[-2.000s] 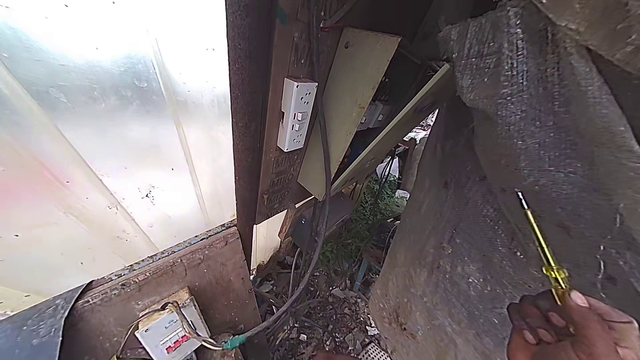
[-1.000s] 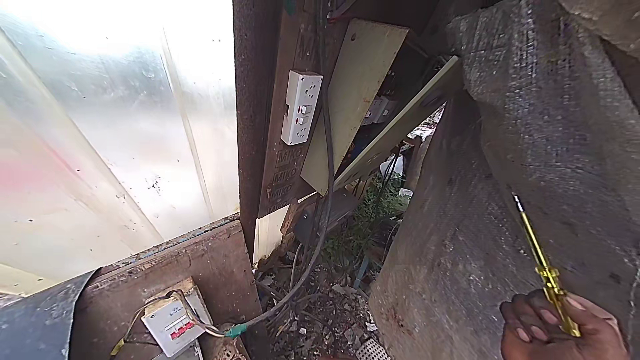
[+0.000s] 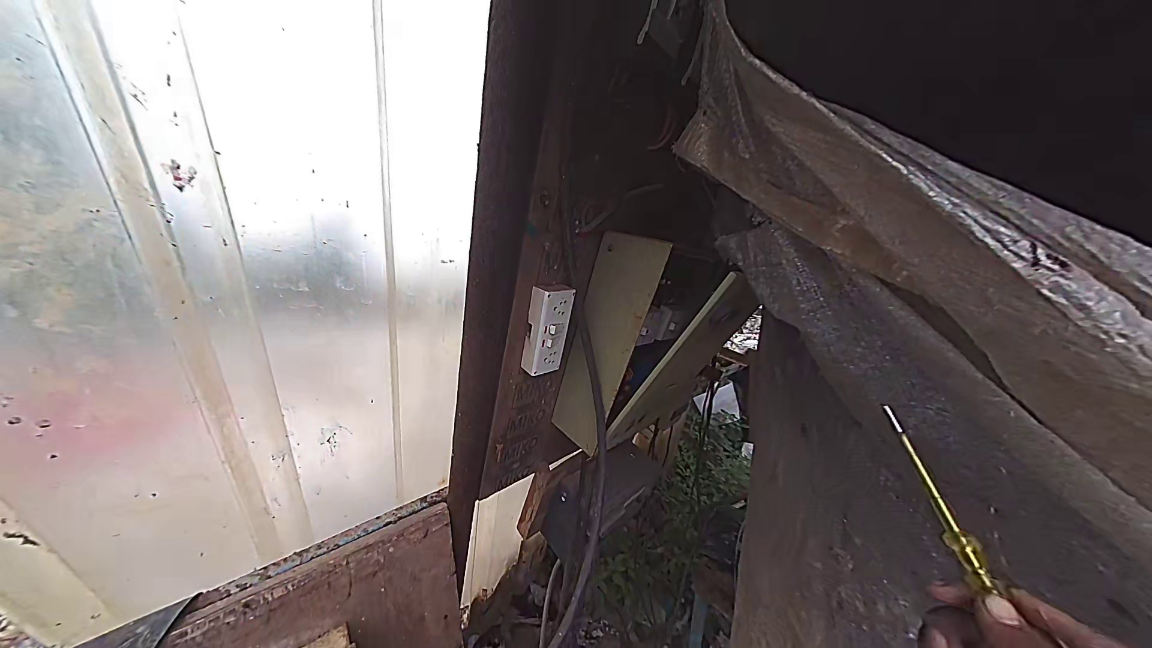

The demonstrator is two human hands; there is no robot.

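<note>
At the lower right, my right hand (image 3: 999,619) is closed on the handle of a yellow screwdriver (image 3: 940,504), its bare metal tip pointing up and left. Behind it hangs a grey woven plastic sheet (image 3: 837,477). No left hand shows. A white double socket outlet with switches (image 3: 548,330) is fixed to a dark wooden post (image 3: 517,396), and a dark cable (image 3: 595,450) runs down beside it. Right of the outlet, a pale panel (image 3: 616,333) and a second slanted board (image 3: 684,360) partly hide electrical fittings (image 3: 660,324).
Translucent corrugated sheeting (image 3: 315,297) covers the left side. Under it lies a brown wooden board (image 3: 360,585). Green plants (image 3: 684,504) grow low in the gap between post and hanging sheet. A loose fold of sheet (image 3: 882,234) drapes across the upper right.
The view has tilted up, so the white switch box with red switches at the lower left is out of sight. My right hand still holds the screwdriver.
</note>
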